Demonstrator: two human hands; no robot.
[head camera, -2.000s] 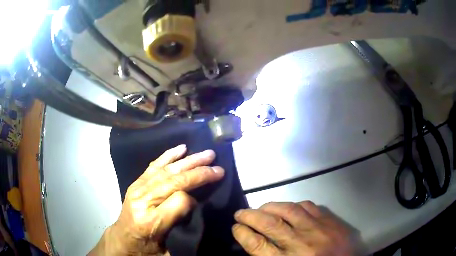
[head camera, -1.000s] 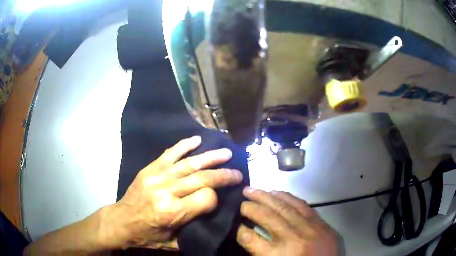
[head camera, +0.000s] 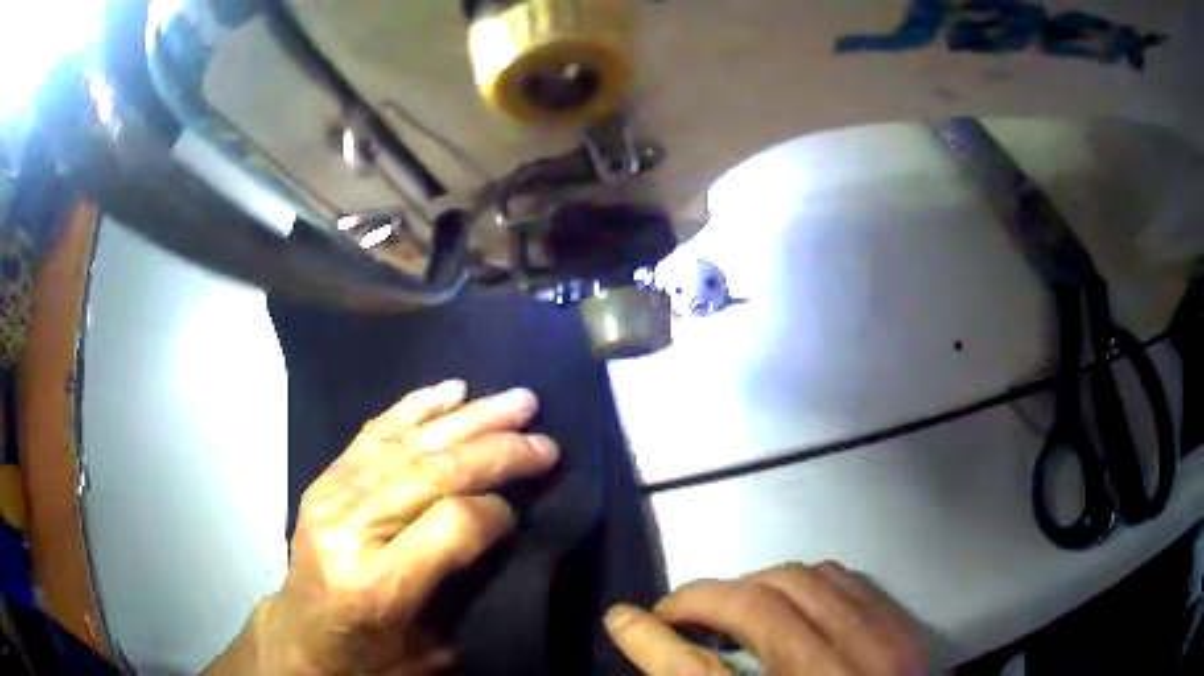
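A dark cloth panel lies on the white machine bed, its far end at the presser foot area. The needle itself cannot be made out. My left hand lies spread on the cloth, fingertips short of the foot. My right hand, cut off by the bottom edge, has a fingertip at the panel's right edge. A small pale and dark thing shows between its fingers; I cannot tell what it is. A grey knob sits just right of the foot.
The machine head with a yellowish dial fills the top. Black-handled shears lie on the right. A shiny round metal disc is on the bed. The table's orange-brown edge runs along the left.
After leaning left and back, the view is again close over the foot. Compared with the first frame, both hands sit slightly farther from the foot, and my right hand is lower.
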